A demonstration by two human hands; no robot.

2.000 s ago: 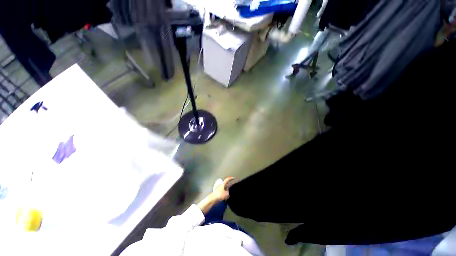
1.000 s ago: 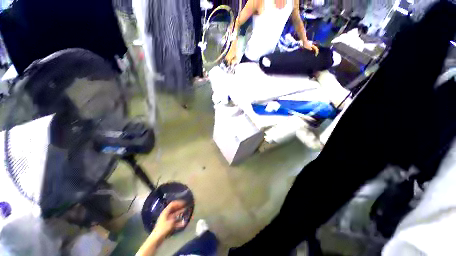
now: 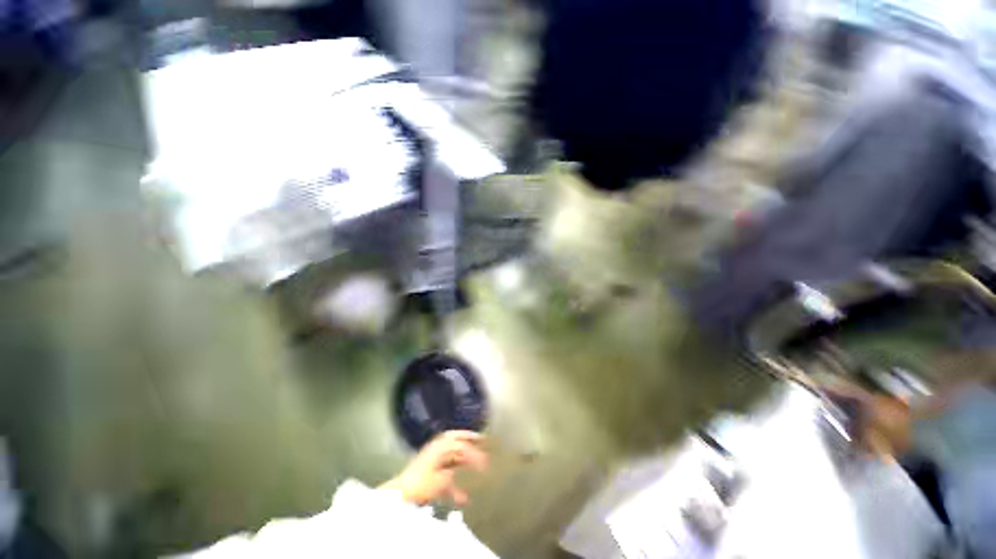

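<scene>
The frame is badly blurred by motion. My left hand [image 3: 442, 467] reaches in from the bottom, below the centre, with a white sleeve behind it. Its fingers are loosely bent and apart, and nothing shows in it. The round black base of a stand fan [image 3: 440, 401] lies just beyond the fingertips on the floor; I cannot tell that they touch. My right hand is out of the picture.
A white table [image 3: 262, 142] stands at the upper left. Dark garments [image 3: 655, 82] hang at the top, grey ones [image 3: 863, 197] at the upper right. Another person's hand [image 3: 882, 424] shows at the right edge beside a white work surface [image 3: 775, 480]. Green-grey floor [image 3: 142, 382] shows at the left.
The view has swung, bringing the white table to the upper left. The large black garment at the right has left view. My left hand, earlier at that garment's edge, is now away from it.
</scene>
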